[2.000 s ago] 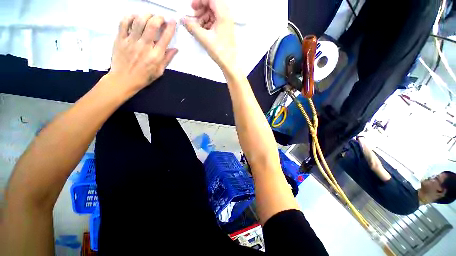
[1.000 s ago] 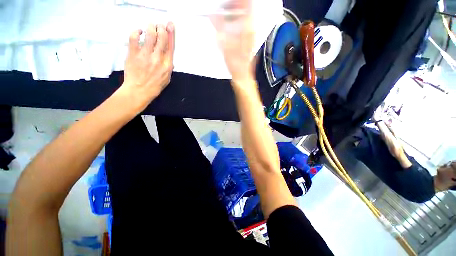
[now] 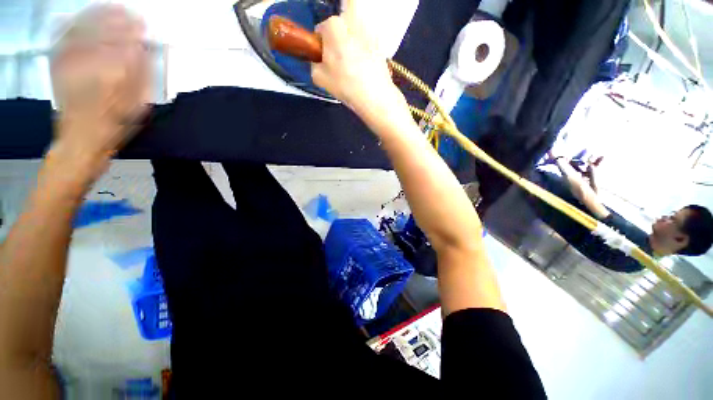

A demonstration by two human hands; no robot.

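Observation:
My right hand (image 3: 342, 55) is closed around the orange-brown handle of the steam iron (image 3: 289, 39) near the top middle; the iron's blue body is partly cut off by the top edge. White fabric (image 3: 199, 58) lies on the black-covered table (image 3: 258, 125), beneath and left of the iron. My left hand (image 3: 102, 66) is on or just over the fabric at the upper left, strongly blurred; its fingers and any hold cannot be made out.
A white roll (image 3: 478, 52) stands right of the table beside dark cloth (image 3: 539, 78). Yellow-tan hoses (image 3: 516, 178) run from the iron to the lower right. Blue baskets (image 3: 363, 262) are on the floor. Another person (image 3: 618, 226) is at the right.
My right hand has taken hold of the iron, which has moved left from beside the white roll onto the fabric. My left hand has moved left. The view has shifted slightly.

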